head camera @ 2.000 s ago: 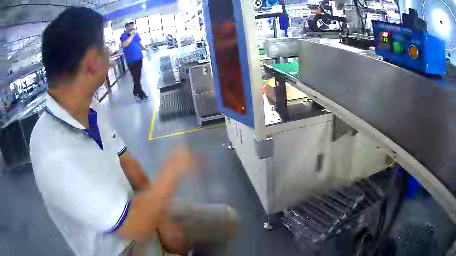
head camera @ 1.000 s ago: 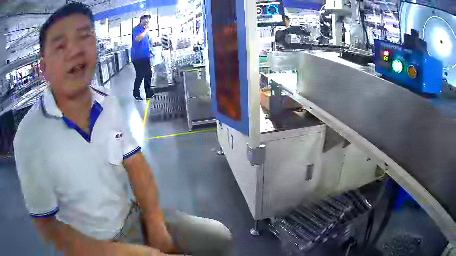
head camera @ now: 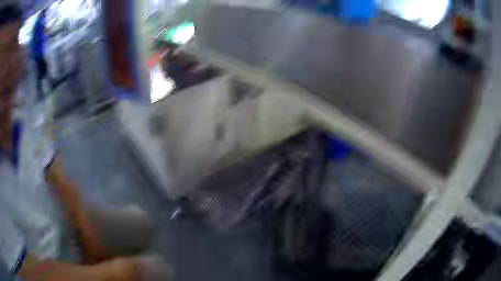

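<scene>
The whole view is blurred. Neither of my hands shows. Nearest in front of me is the long grey metal conveyor housing (head camera: pixel 351 77), running across the upper right, with a pale rail along its lower edge. The bottom of the blue control box (head camera: pixel 357 8) shows at the top edge, cut off. A bright round glow of the monitor (head camera: pixel 420 11) is to its right. The green belt end (head camera: pixel 181 33) shows at the upper left of the housing.
A person in a white shirt (head camera: pixel 33 203) sits at the left edge, forearm low. The off-white machine cabinet (head camera: pixel 198 131) stands left of centre, below the guard door (head camera: pixel 121 49). Grey ribbed trays (head camera: pixel 247 186) lie on the floor. A white frame post (head camera: pixel 467 137) crosses the right side.
The view has swung right and down, so the seated person, cabinet and control box sit further left. The control box is now mostly cut off at the top. The white post has entered at the right.
</scene>
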